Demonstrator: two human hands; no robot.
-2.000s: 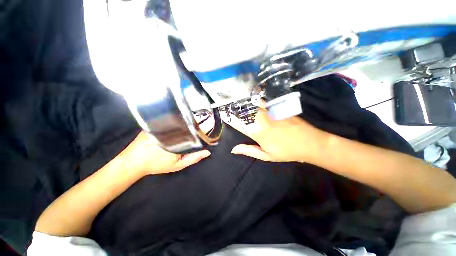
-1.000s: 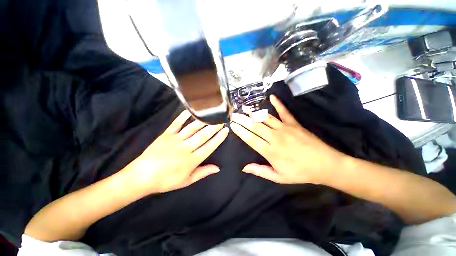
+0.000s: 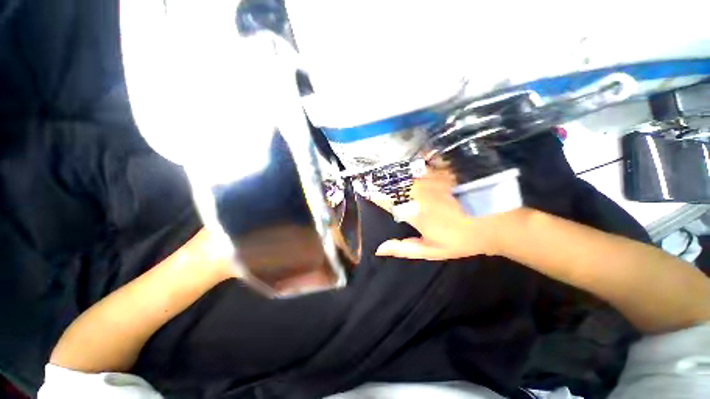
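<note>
The black garment lies gathered over the lap, under the machine and up the left side. The white sewing machine head with a blue stripe overhangs it. Its shiny, dark-reflecting face guard covers most of my left hand; only the wrist side shows and the fingers are hidden. My right hand lies on the cloth right of the needle area, thumb spread from the fingers, fingertips partly hidden behind metal machine parts. The needle and presser foot cannot be made out clearly.
A black smartphone lies on the white table at the right, with small metal parts above it. A pink-red item shows behind the machine. Pale cloth pieces hang below the table edge at the right.
The machine head looks larger and lower in view than one second ago, and its face guard now hides my left fingers. My right hand sits slightly higher in view, still on the cloth.
</note>
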